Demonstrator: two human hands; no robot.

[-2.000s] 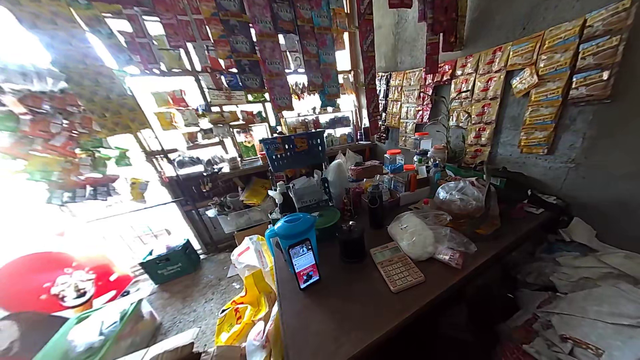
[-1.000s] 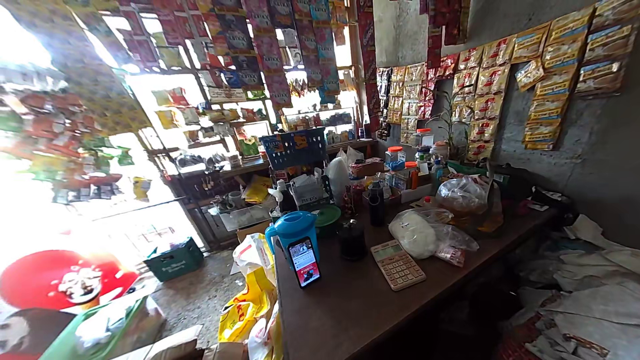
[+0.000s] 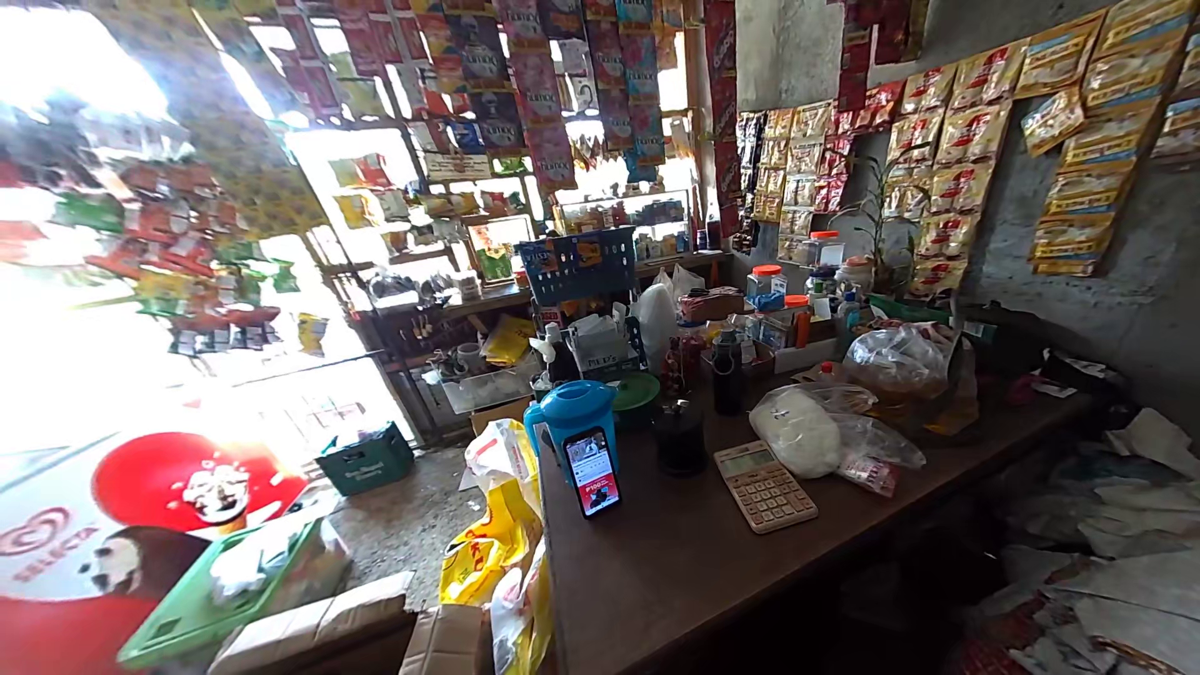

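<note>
Neither my left hand nor my right hand shows in the head view. On the dark table (image 3: 656,600), a smartphone (image 3: 592,472) with a lit screen leans upright against a blue plastic pitcher (image 3: 576,412). A dark round container (image 3: 679,439) stands just right of the pitcher. Farther right lies a pink calculator (image 3: 766,487), and a plastic bag of white contents (image 3: 797,431) sits beside it. Behind them are a black bottle (image 3: 727,373), jars with orange lids (image 3: 766,285) and a large clear plastic bag (image 3: 897,361).
Yellow and white plastic bags (image 3: 492,548) hang at the table's left edge. Cardboard boxes (image 3: 319,623), a green bin (image 3: 234,591) and a dark green crate (image 3: 366,459) stand at the left. Sachet strips (image 3: 966,150) hang on the wall. Crumpled sacks (image 3: 1125,562) lie at the right.
</note>
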